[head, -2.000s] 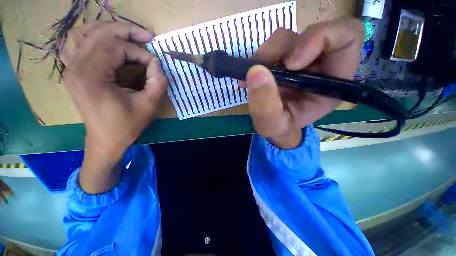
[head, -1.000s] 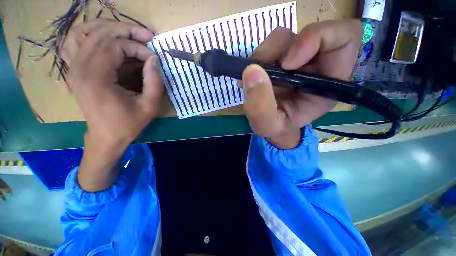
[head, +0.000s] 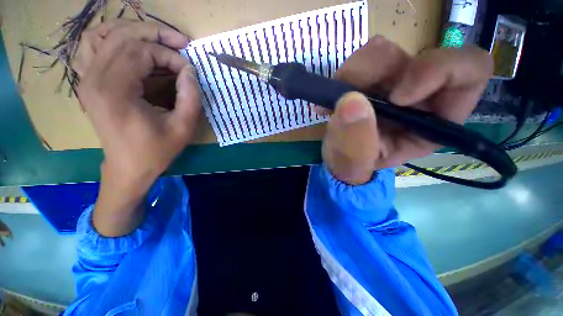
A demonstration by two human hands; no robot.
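Note:
The white strip board panel [head: 271, 68] with parallel dark lines lies on the tan cardboard sheet [head: 62, 133]. My right hand [head: 401, 99] holds the soldering iron [head: 321, 89] by its black handle. The metal tip points left, over the panel's upper left part; contact cannot be told. My left hand [head: 139, 99] is at the panel's left edge, thumb and forefinger curled towards its upper left corner. Whether a wire is between the fingertips cannot be seen. Thin dark wire leads [head: 74, 37] lie in a tangled pile, partly hidden behind my left hand.
At the right, the speckled tray [head: 494, 111] bears a metal-rimmed box [head: 507, 46], yellowish inside, and bulky black objects. A green item [head: 452, 37] and a white label stand at its left. The iron's black cord loops over the green bench edge [head: 259, 157].
My right hand and the iron have moved to the right, and the iron's tip has shifted slightly up and right. My left hand and the panel have hardly moved.

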